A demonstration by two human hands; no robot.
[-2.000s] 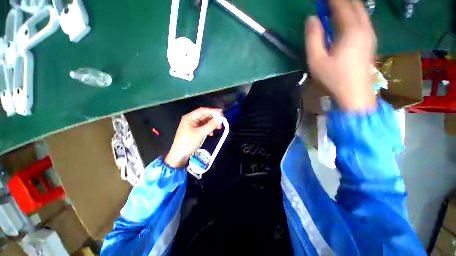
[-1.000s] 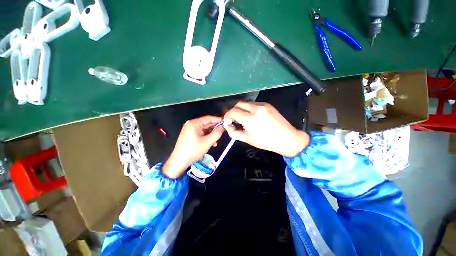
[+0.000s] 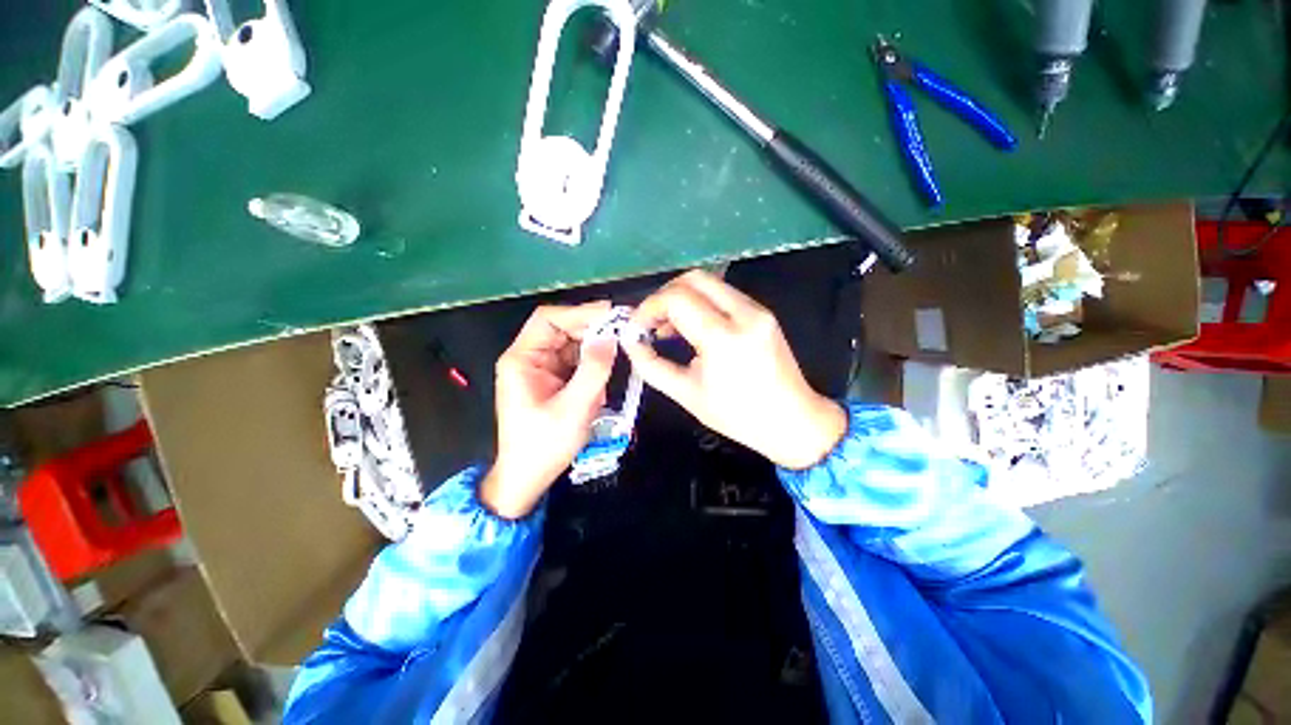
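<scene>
My left hand (image 3: 548, 400) and my right hand (image 3: 725, 364), both bare, hold a white loop-shaped housing half (image 3: 603, 439) over my lap. The fingertips of both hands meet at its upper, narrow end and hide most of that end. Its solid end, with a blue and silvery inner part, hangs down below the fingers. Another white loop-shaped cover (image 3: 562, 181) lies on the green mat (image 3: 425, 142) in front of me, solid end toward me.
A mallet (image 3: 814, 173) lies right of the cover, its grip over the bench edge. Blue-handled cutters (image 3: 919, 129) and two grey screwdrivers (image 3: 1055, 64) are farther right. White housings (image 3: 102, 213) and a clear capsule-like item (image 3: 306, 220) lie left. Cartons (image 3: 241, 482) stand below the bench.
My right hand came from the cutters, which now lie on the mat, to the housing beside my left hand. Since one second ago, the housing has tilted more upright and its solid end moved slightly right.
</scene>
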